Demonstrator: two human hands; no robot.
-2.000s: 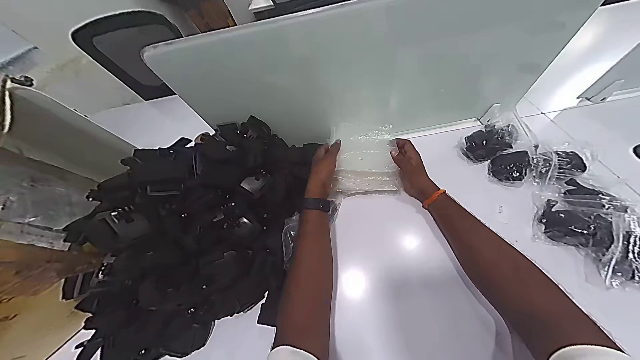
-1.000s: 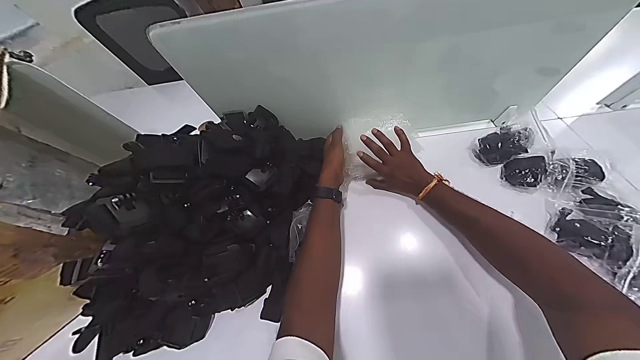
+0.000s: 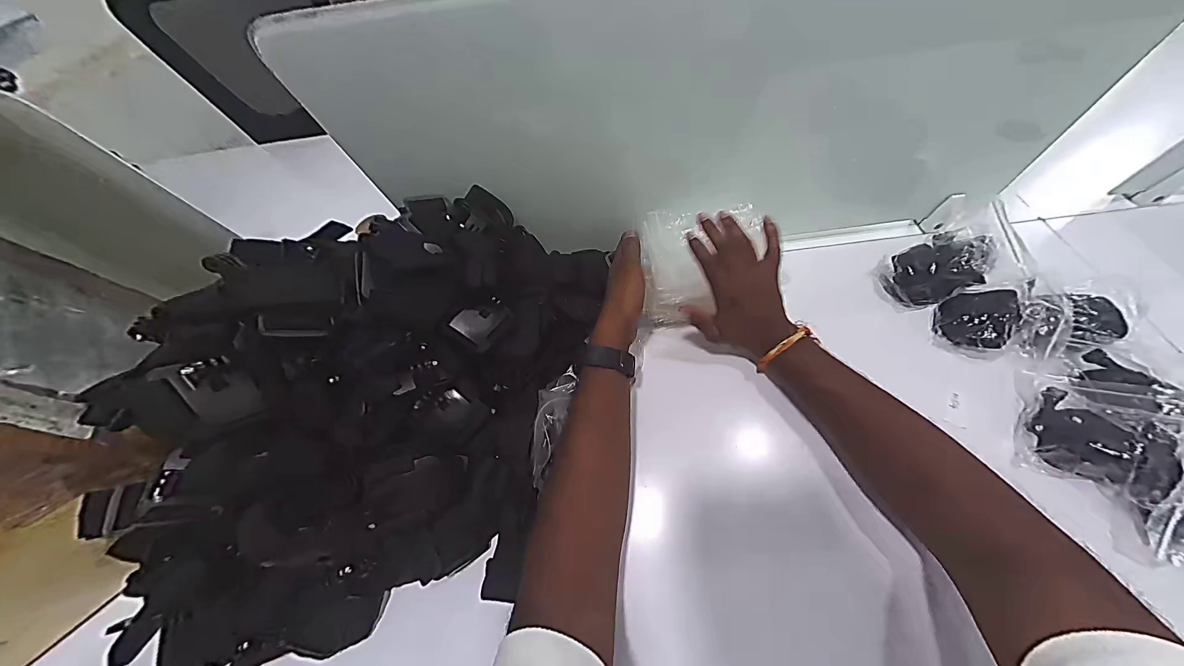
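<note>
A stack of clear plastic bags (image 3: 673,268) lies on the white table, close to the foot of the upright panel. My left hand (image 3: 625,289) stands on edge against the stack's left side, fingers together and pointing away from me. On top of the stack's right part rests my right hand (image 3: 740,282), palm down with its fingers spread. Neither hand is closed around anything. Just left of my left hand is a large heap of black fabric-like items (image 3: 370,398), some with shiny plastic parts; what they are exactly cannot be told.
A frosted panel (image 3: 666,111) rises behind the stack. Black items in clear bags (image 3: 979,317) lie on the table (image 3: 740,555) at the right. One clear plastic bag (image 3: 552,421) sticks out between the heap and my left forearm.
Two seconds ago both hands held the stack by its two sides. My right hand has since moved onto its top, with fingers spread, while my left hand has stayed at the left side.
</note>
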